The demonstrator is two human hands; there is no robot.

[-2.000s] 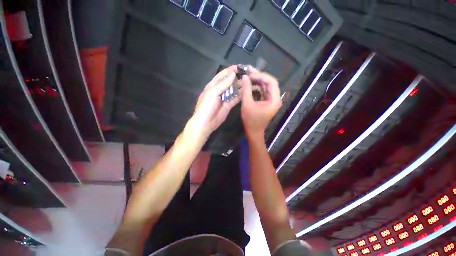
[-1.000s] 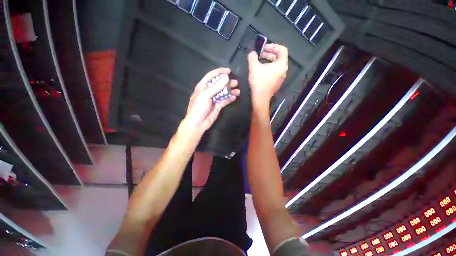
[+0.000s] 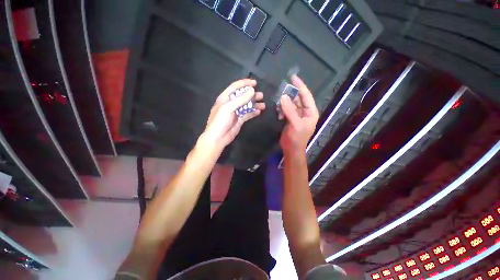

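Observation:
My left hand (image 3: 233, 109) is closed around several small electronic units (image 3: 243, 102) with silvery edges, above the middle of a dark compartment tray (image 3: 192, 60). My right hand (image 3: 299, 112) holds one small dark unit (image 3: 289, 94) with a pale edge between thumb and fingers, slightly blurred, to the right of my left hand. Rows of units (image 3: 241, 19) lie in the tray's far pockets, with another row (image 3: 335, 19) at the far right. One unit (image 3: 276, 39) lies alone in the pocket beyond my right hand.
Curved dark rack shelves (image 3: 57, 104) with pale edges stand at left. At right are shelves with bright white edges (image 3: 395, 156), thin cables and red lights. Glowing red-orange digital readouts (image 3: 438, 251) are at lower right. Pale floor (image 3: 109, 219) shows below the tray.
My right hand reached to the lone pocket's units, then drew back toward me with one unit. My left hand separated from it and stays around its units.

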